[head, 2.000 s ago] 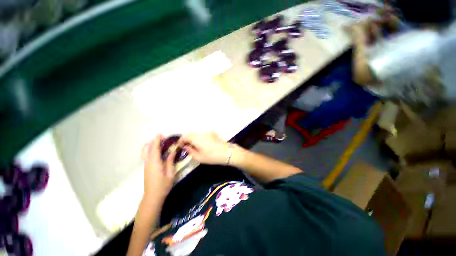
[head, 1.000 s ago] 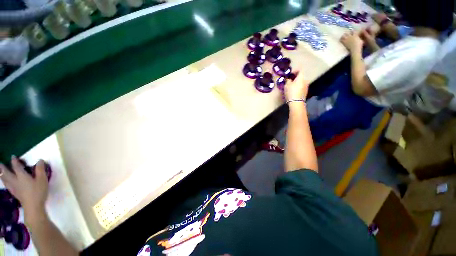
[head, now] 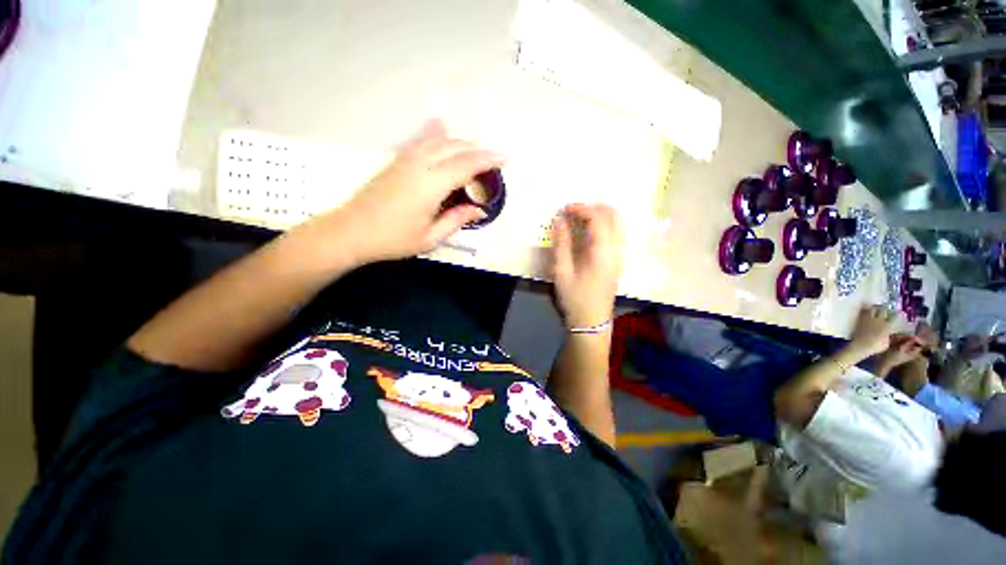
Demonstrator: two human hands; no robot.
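My left hand (head: 425, 199) holds a dark purple flared housing (head: 493, 199) over the bench near its front edge. Its round rim faces right, and my fingers hide part of it. My right hand (head: 587, 248) is a little to the right, apart from the housing. Its thumb and fingers are apart, and I see nothing held, though the fingertips are blurred. A white label sheet (head: 265, 177) with rows of tiny dark marks lies left of my left hand, partly behind the forearm. A thin strip (head: 455, 247) lies below the housing.
Several purple housings (head: 750, 249) stand on the bench to the right. Small silver parts (head: 858, 252) lie beyond them. A white strip (head: 618, 77) lies further up. A green conveyor (head: 761, 55) runs behind. Another worker (head: 866, 425) sits alongside at right. Cartons (head: 717, 502) stand on the floor.
The view has turned. My left hand has left the housings at the far left and now holds one over the bench. My right hand has come back from the right-hand group.
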